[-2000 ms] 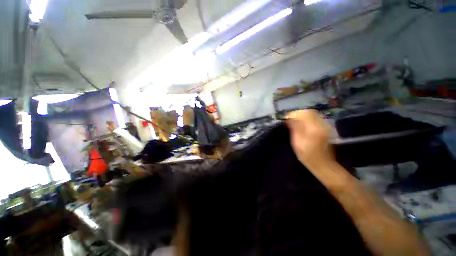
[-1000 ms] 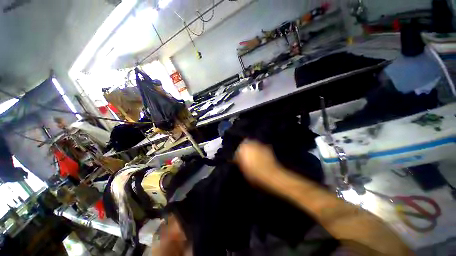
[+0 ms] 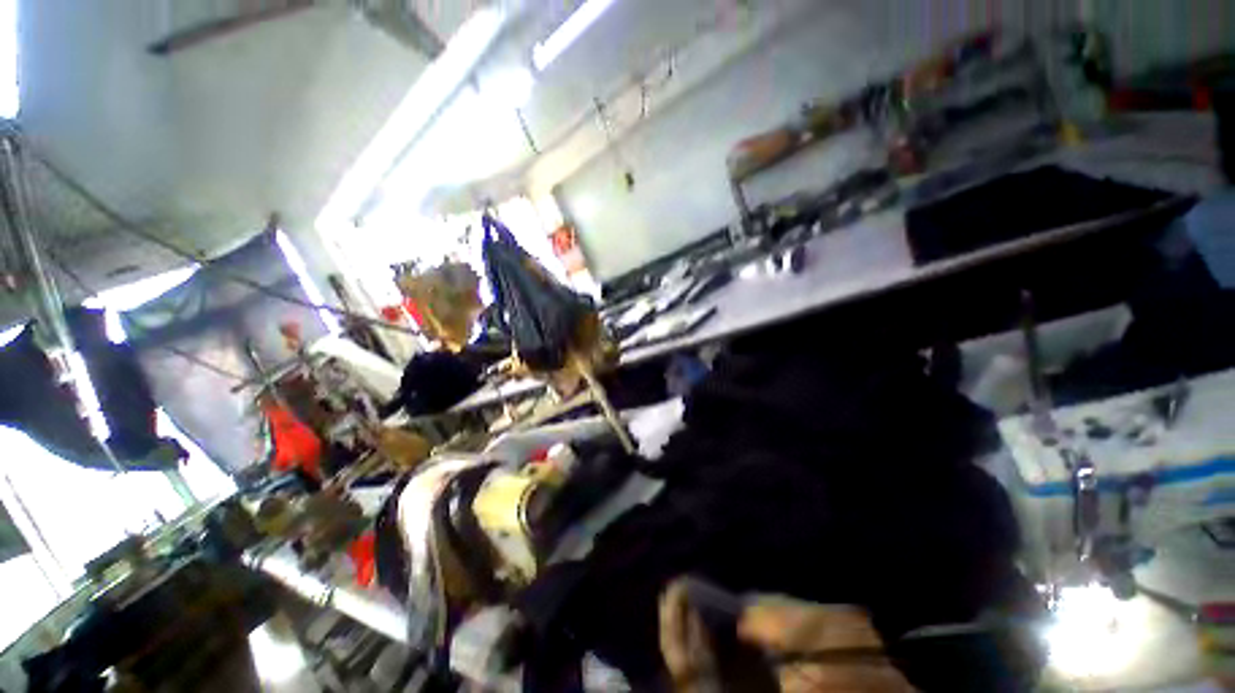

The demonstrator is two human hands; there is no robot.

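Observation:
A large crumpled mass of black fabric [image 3: 826,474] lies in front of me, left of the sewing machine's needle area [image 3: 1084,542]. My left hand [image 3: 688,639] and my right hand [image 3: 819,647] are close together at the bottom edge of the view, blurred and partly cut off. Both are at the near part of the fabric, with dark cloth between them, and their fingers look closed on it. The white machine head with a blue stripe [image 3: 1151,477] is at the right, cut off by the edge. A bright lamp glow [image 3: 1094,630] hides the presser foot.
A second, yellowish machine or motor [image 3: 508,521] stands left of the fabric. A long table [image 3: 826,278] runs behind, with a flat black stack [image 3: 1029,210] and pale pieces on it. A dark cloth [image 3: 535,298] hangs near the window. A red cloth [image 3: 291,440] is at the left.
The fabric, held up by my right hand at first, now lies lower in a heap. My hands have come together at the bottom edge. The view has shifted, and the red scissors are out of clear view.

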